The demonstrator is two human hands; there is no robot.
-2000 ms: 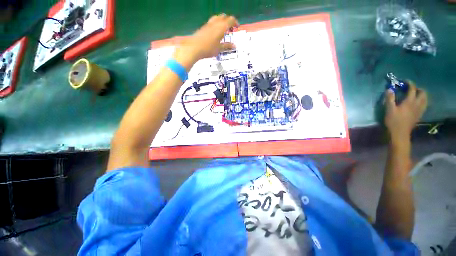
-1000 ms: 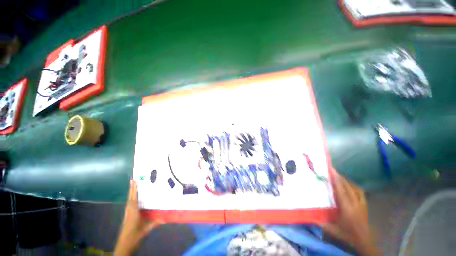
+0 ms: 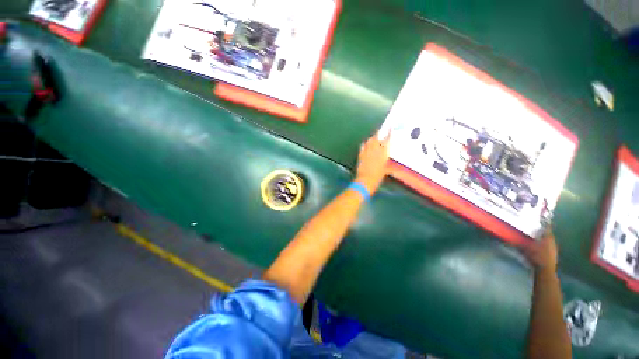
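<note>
A white panel (image 3: 438,91) with a board and cables lies on a red-orange pad (image 3: 455,203), tilted in view, at the right of centre. The blue motherboard (image 3: 501,179) with its dark fan sits on the panel; a black cable loop lies left of it. My left hand (image 3: 373,158), with a blue wristband, holds the near left corner of the panel and pad. My right hand (image 3: 543,249) is at the near right corner; it is blurred and its fingers are partly hidden.
Another panel unit (image 3: 175,45) lies at the upper left, one at the far top left, one at the right edge (image 3: 623,203). A yellow cup (image 3: 268,191) with small parts stands on the green mat (image 3: 434,280). A plastic bag (image 3: 583,319) lies lower right. A yellow line (image 3: 168,256) crosses the floor.
The panel on its pad has moved away from my body, farther onto the bench, with both hands at its near corners. The view has turned left, and the cutters are no longer seen.
</note>
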